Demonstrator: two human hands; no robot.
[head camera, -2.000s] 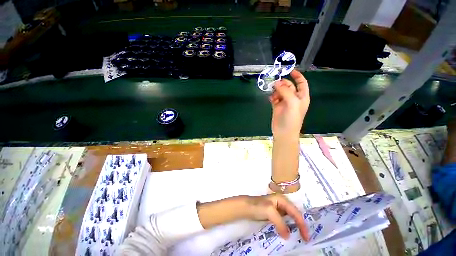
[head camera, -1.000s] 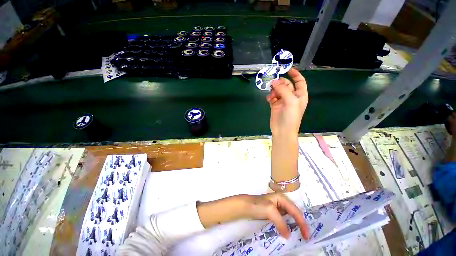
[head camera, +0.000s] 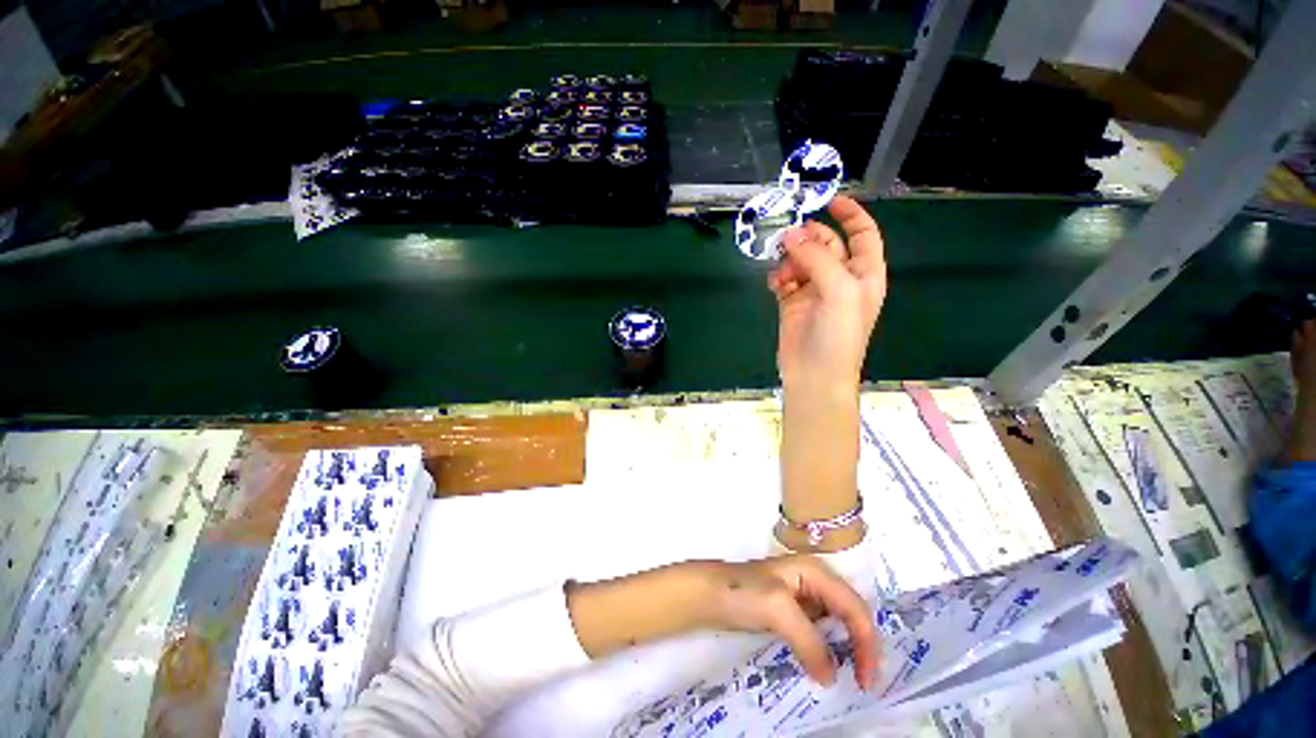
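Note:
My right hand is raised over the conveyor belt. Its fingertips pinch round printed stickers, white with dark blue and black figures; two discs show. My left hand lies lower, its fingers over a long white label sheet with blue print. The sheet is folded and its right end stands up off the bench; the hand appears to hold it, with the thumb hidden. A black cylinder with a labelled top stands on the belt, left of my right hand. Another labelled cylinder stands farther left.
A thick label sheet stack lies left of my arms. Shiny backing strips lie at far left. A pink strip lies right of my wrist. The green belt crosses ahead, a cylinder tray beyond. A metal upright and another person's arm are right.
Both labelled cylinders have moved to the right along the belt. My right hand has shifted very slightly left with the stickers. My left hand is nearly still on the sheet.

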